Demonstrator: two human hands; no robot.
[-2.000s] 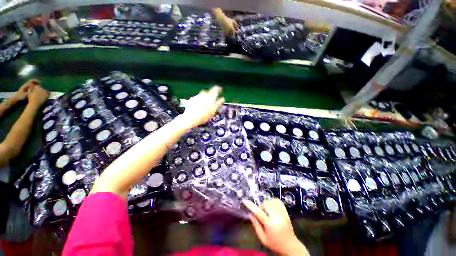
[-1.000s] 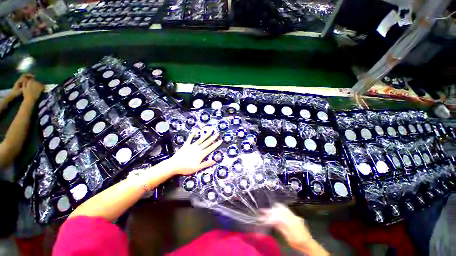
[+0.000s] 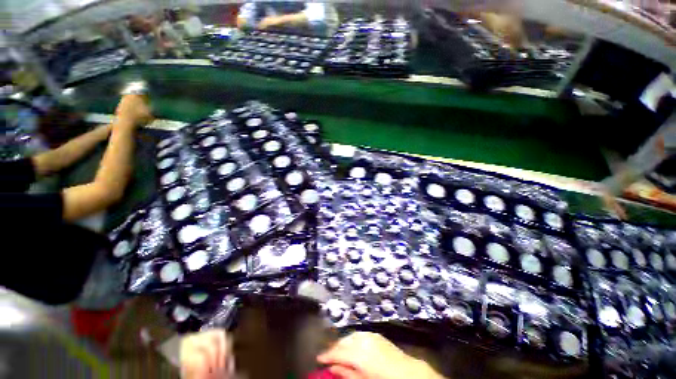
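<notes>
The clear parts sheet [image 3: 382, 248], a glittering grid of small round parts, lies over the left part of the middle black tray [image 3: 474, 270]. Rows of pale round-faced units [image 3: 496, 252] show to its right. My left hand [image 3: 207, 354] is at the bottom edge, blurred and cut off, below the tilted left tray [image 3: 222, 270]. A pale scrap shows beside its fingers; whether it is held is unclear. My right hand [image 3: 374, 357] is low below the sheet, apart from it, partly cut off, with fingers curled. Whether it holds anything is unclear.
Another tray [image 3: 630, 259] lies at the right. A green conveyor surface [image 3: 415, 118] runs behind the trays, with more trays [image 3: 274, 53] and people's arms beyond. Another person's arms [image 3: 111, 163] reach in at the left.
Both hands have left the clear sheet and moved down to the bottom edge. The sheet now lies flatter on the tray. The view has shifted left, so the trays appear further right.
</notes>
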